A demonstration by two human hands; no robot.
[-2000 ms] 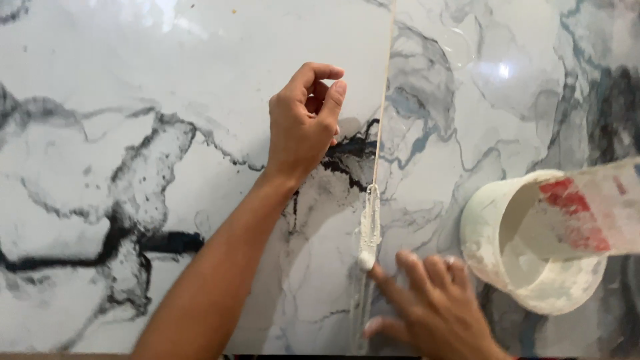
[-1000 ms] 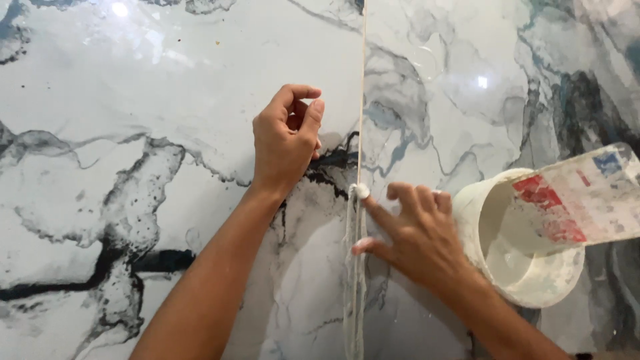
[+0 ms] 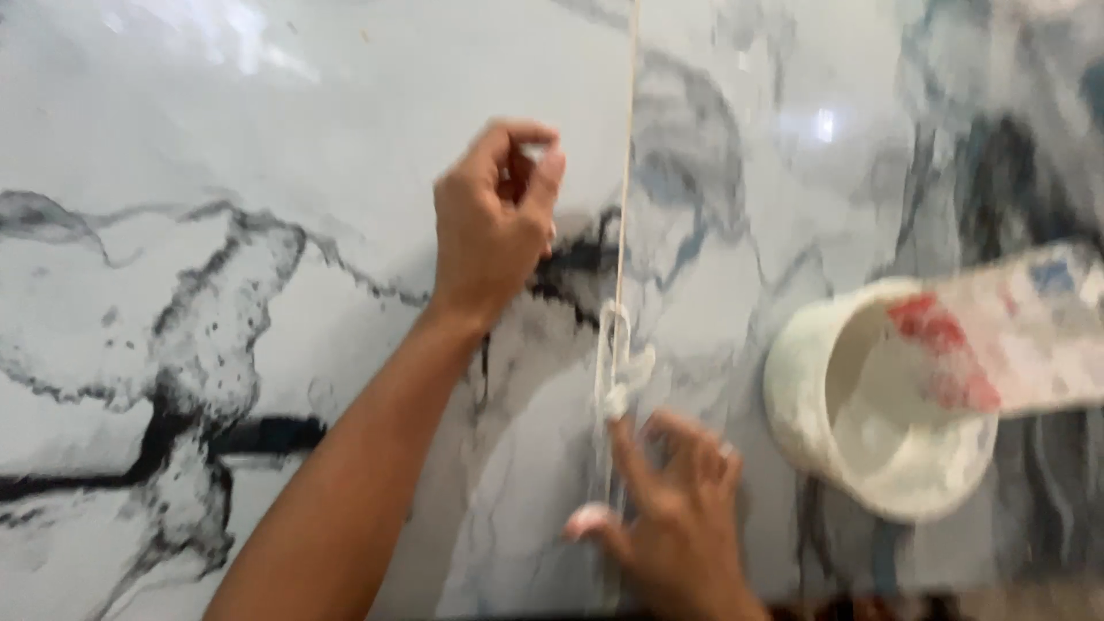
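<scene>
My right hand (image 3: 681, 500) touches the joint between two glossy marble-patterned tiles with its index fingertip, which is coated in white paste; the thumb tip is whitened too. A smear of white paste (image 3: 636, 369) lies along the joint (image 3: 624, 207) by that finger. Left of the joint, my left hand (image 3: 500, 211) is over the tile surface with its fingers curled and thumb near the index finger; it shows nothing held. To the right stands a white tub (image 3: 793, 388) with pale paste inside. A flat, paste-stained piece (image 3: 1026, 328) with red and blue marks rests across its rim.
The marble-patterned surface (image 3: 345, 172) spreads under both hands and reflects light. The tub stands close to the right of my right hand. Part of a darker area (image 3: 1018, 604) shows beyond the surface's lower right edge.
My right index finger has moved up the joint and then back down it. The paste's upper end now lies farther up the joint than two seconds ago. My left hand keeps its curled pose.
</scene>
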